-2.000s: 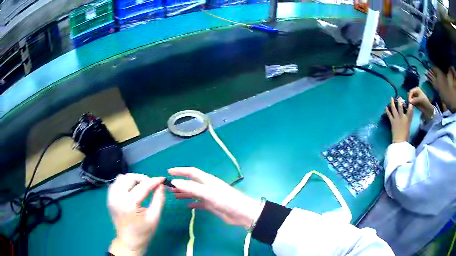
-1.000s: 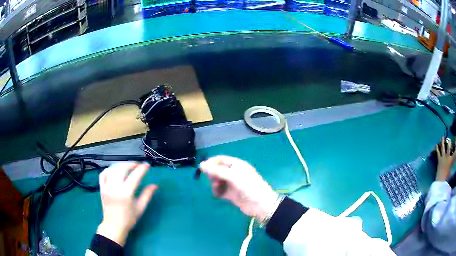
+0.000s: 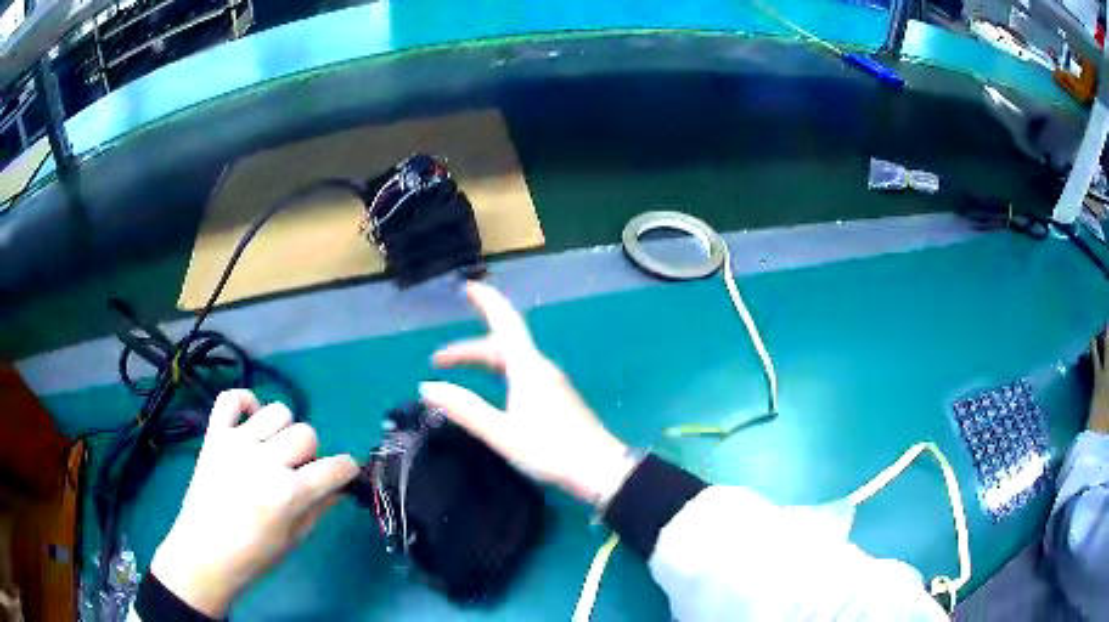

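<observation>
A black corded unit [image 3: 474,516] lies on the green bench in front of me, slightly blurred. Its open side, with thin red and white lead wires [image 3: 387,492], faces left. My left hand [image 3: 255,492] is closed at that side, gripping the unit's black cord where it meets the housing. My right hand [image 3: 523,395] is spread above the unit's far right side, its index finger pointing towards a second unit. I cannot make out a black strip at its fingertips. The second black unit [image 3: 432,231] sits on the cardboard sheet [image 3: 280,225], its wires showing on top.
Coiled black cords [image 3: 170,389] lie at the left, beside an orange-brown fixture [image 3: 37,474]. A cream tape roll [image 3: 673,246] lies at the bench edge, its liner [image 3: 756,340] trailing right. A sheet of dark pieces [image 3: 1003,444] and another person's sleeve [image 3: 1080,498] are at the right.
The nearer unit has moved from the grey edge onto the bench towards me. My left hand has closed at its cord. My right hand has opened and its fingers have spread. The view has shifted.
</observation>
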